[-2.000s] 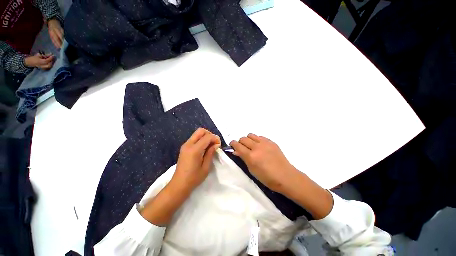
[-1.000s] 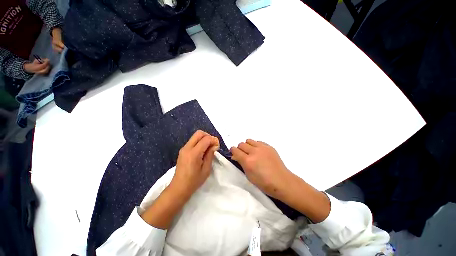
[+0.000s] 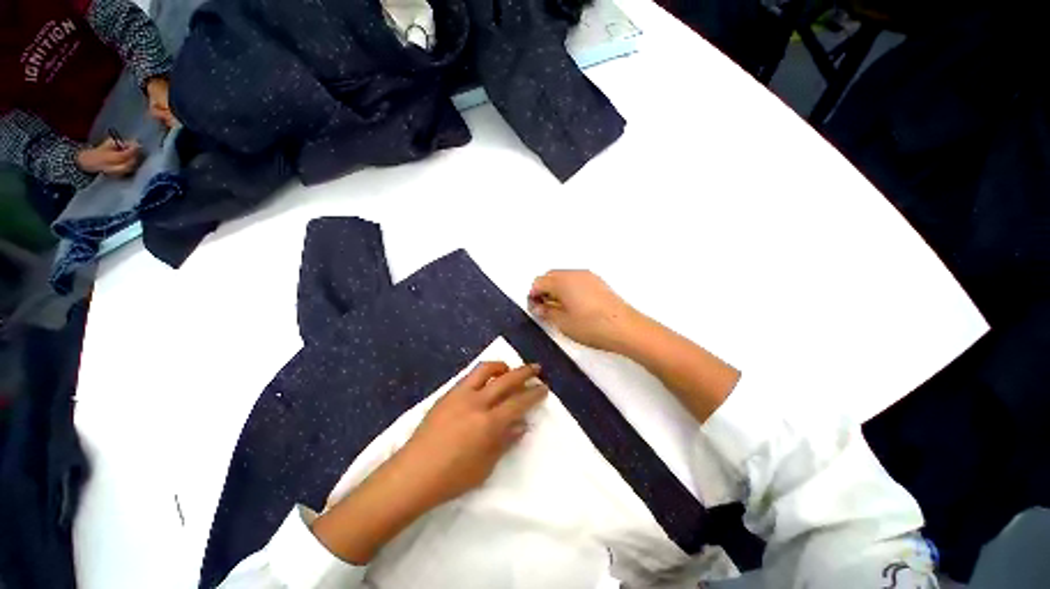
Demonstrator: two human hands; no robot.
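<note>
The dark flecked garment [image 3: 380,334] lies on the white table, its sleeve [image 3: 342,270] pointing away from me. Its off-white lining [image 3: 524,495] faces up near me, bordered on the right by a long straight dark strip [image 3: 610,431]. My left hand [image 3: 478,420] rests on the lining near its upper corner, fingers slightly apart, gripping nothing visible. My right hand [image 3: 578,308] is curled just off the garment's right edge. A small dark and yellowish tip, which looks like thread snips [image 3: 548,301], shows at its fingers; the rest is hidden.
More dark flecked garments [image 3: 311,92] are heaped at the far table edge [image 3: 806,219]. A person [image 3: 69,69] at the far left handles denim [image 3: 115,230]. Dark cloth [image 3: 956,230] hangs in a pile at the right. A loose thread [image 3: 180,510] lies at left.
My left hand has let go of the lining corner and moved down onto the lining. My right hand has moved up and off the edge. The dark strip now lies flat and straight.
</note>
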